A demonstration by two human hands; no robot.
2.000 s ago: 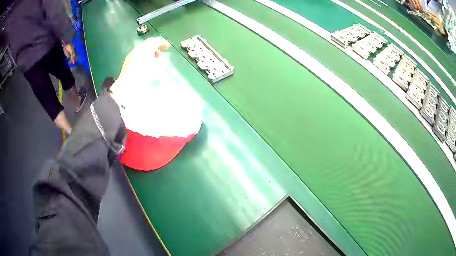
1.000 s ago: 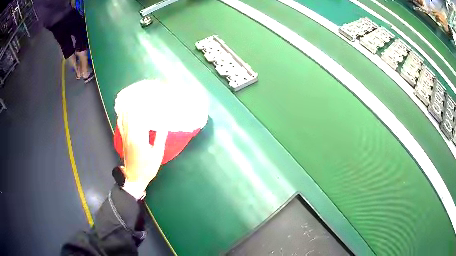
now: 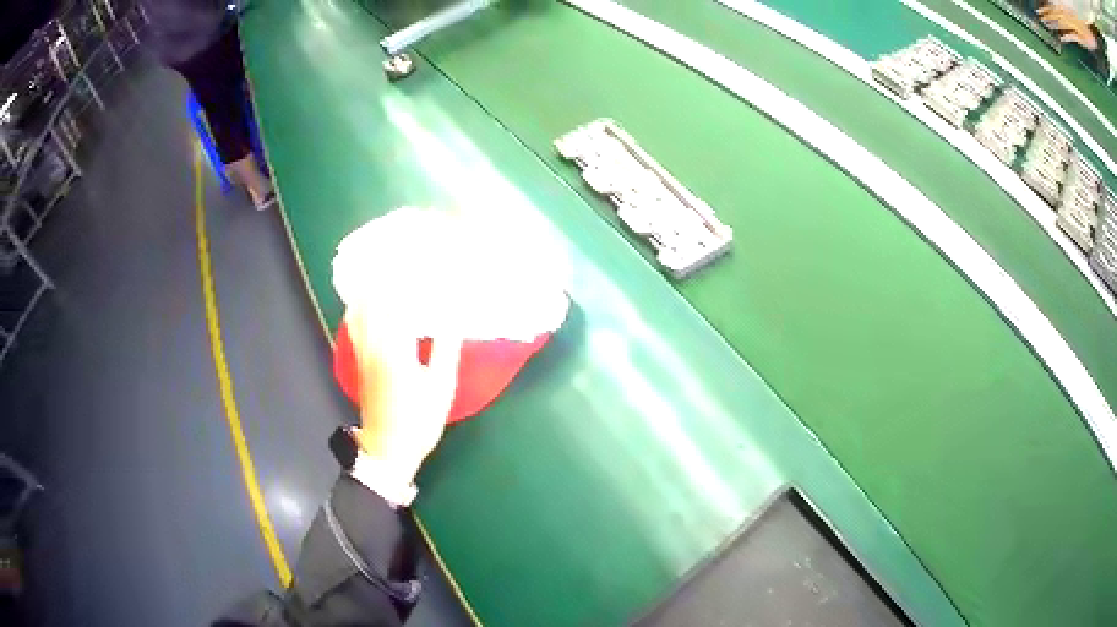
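The work cap (image 3: 502, 374), with an overexposed white crown and red brim, lies on the green bench near its left edge. My left hand (image 3: 410, 404) reaches over the brim, fingers towards the crown and thumb on the right side. Glare blurs its fingers into the white, so I cannot tell whether they grip the cap. A dark band is on the wrist. My right hand is out of the picture.
A black parts tray (image 3: 772, 570) holds tiny bits at the bottom. One grey housing (image 3: 643, 196) lies on the green conveyor (image 3: 784, 282). More housings (image 3: 1011, 125) line the far rail. A metal bar (image 3: 435, 25) crosses at the top; a person's leg (image 3: 227, 110) shows left.
My left hand has drawn back from the crown's far side to the brim. The view has shifted, so cap, tray and near housing sit farther right. The person at left has moved farther away.
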